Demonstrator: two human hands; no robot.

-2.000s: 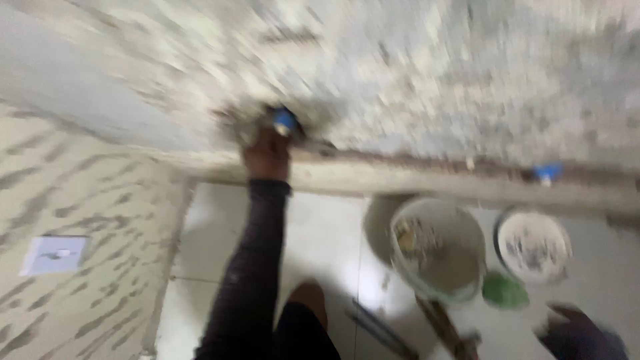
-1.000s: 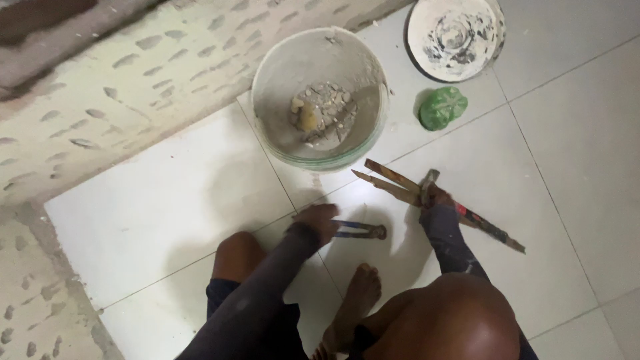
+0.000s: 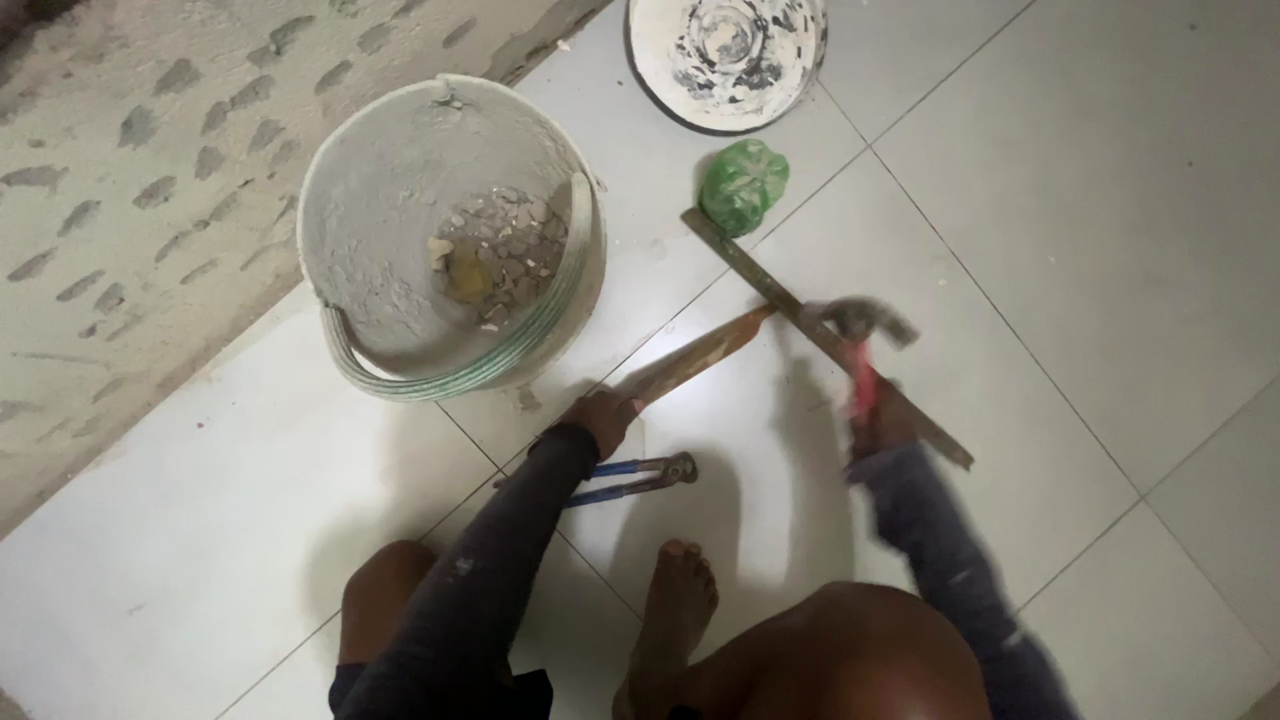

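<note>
My left hand (image 3: 603, 420) is closed on the near end of a worn wooden strip (image 3: 705, 355), whose pointed far end reaches a second strip. Blue-handled pincers (image 3: 640, 478) lie on the tiles just below that hand, their handle ends partly hidden by my sleeve. My right hand (image 3: 880, 425), blurred, grips a claw hammer (image 3: 858, 350) by its red handle, the head pointing away from me. Beneath the hammer, a long narrow strip (image 3: 745, 265) lies diagonally on the floor, from the green plastic bundle to the right of my right hand.
A plaster-crusted bucket (image 3: 375, 230) with rubble inside stands at the upper left, near the rough, dabbed wall (image 3: 130, 190). A crumpled green plastic bundle (image 3: 743, 185) and a stained round white lid (image 3: 690, 60) lie beyond. My bare foot (image 3: 680, 590) rests on the tiles.
My left hand has gone from the pincers to the wooden strip. The hammer is now raised in my right hand, and the strips lie farther apart. The view has swung down from the wall since the first frame.
</note>
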